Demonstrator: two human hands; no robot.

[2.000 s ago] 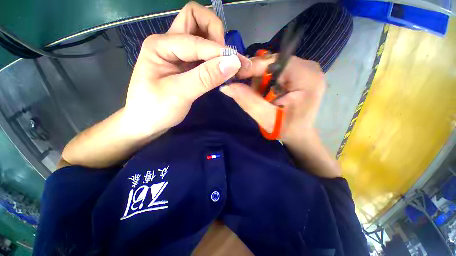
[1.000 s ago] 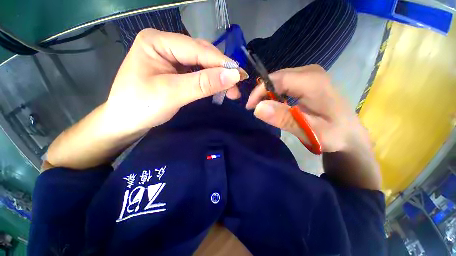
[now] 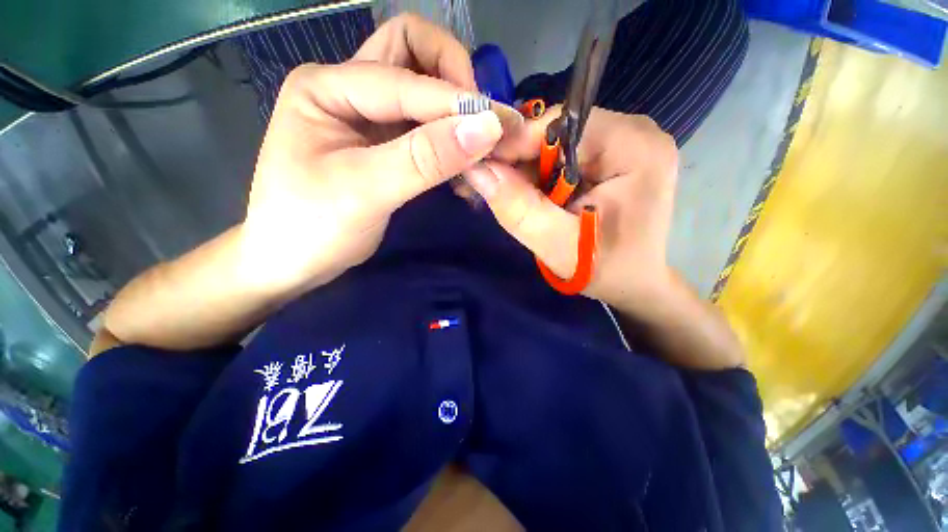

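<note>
My left hand (image 3: pixel 364 156) pinches the split end of a grey ribbon cable (image 3: pixel 473 104) between thumb and forefinger; short fine strands stick up there. My right hand (image 3: pixel 598 192) holds flush cutters (image 3: pixel 587 99) with orange-red handles in its palm, dark jaws pointing up and away from the cable. My right thumb and forefinger tips touch or nearly touch the cable end beside my left fingertips; what they pinch is hidden. A blue lump (image 3: pixel 493 71) shows just behind the fingers. More grey ribbon shows above my left hand.
A green bench edge (image 3: pixel 208 47) runs across the upper left, with dark cables below it. My striped trouser legs (image 3: pixel 691 62) are beneath the hands. A blue bin (image 3: pixel 894 31) stands at the upper right, beside a yellow floor lane (image 3: pixel 852 208) with a striped border.
Since one second ago, my right hand has moved left to my left fingertips, and the cutters' jaws have swung from the cable to point upward. My left hand still pinches the cable end.
</note>
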